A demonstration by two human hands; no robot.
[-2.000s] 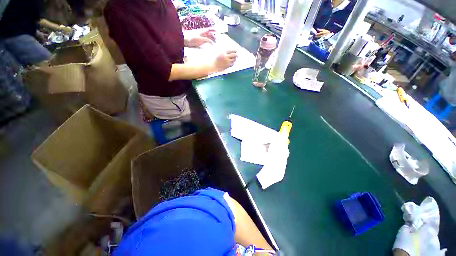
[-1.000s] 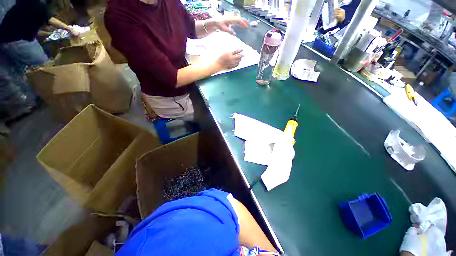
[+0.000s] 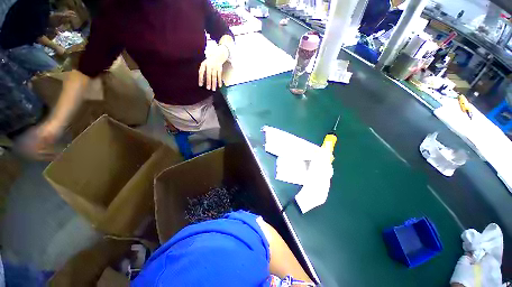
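Observation:
My right hand, in a white glove, rests at the lower right edge of the picture, partly cut off. Bunched white fabric shows at its fingers; glove and cloth blend, so the grip is unclear. My left arm, in a blue sleeve, runs to the bottom edge; its hand is out of the picture. A blue parts bin stands left of my right hand. A yellow electric screwdriver lies on the green bench, its handle partly under a folded white cloth.
A white plastic shell lies on the dark belt, another white part near the post. A clear bottle stands beside the post. Open cartons stand on the floor at left. A person in a maroon top is at the neighbouring bench.
The person in maroon has turned, one arm swinging left over the cartons. The white shells have shifted up and left along the belt. My right hand looks almost unchanged.

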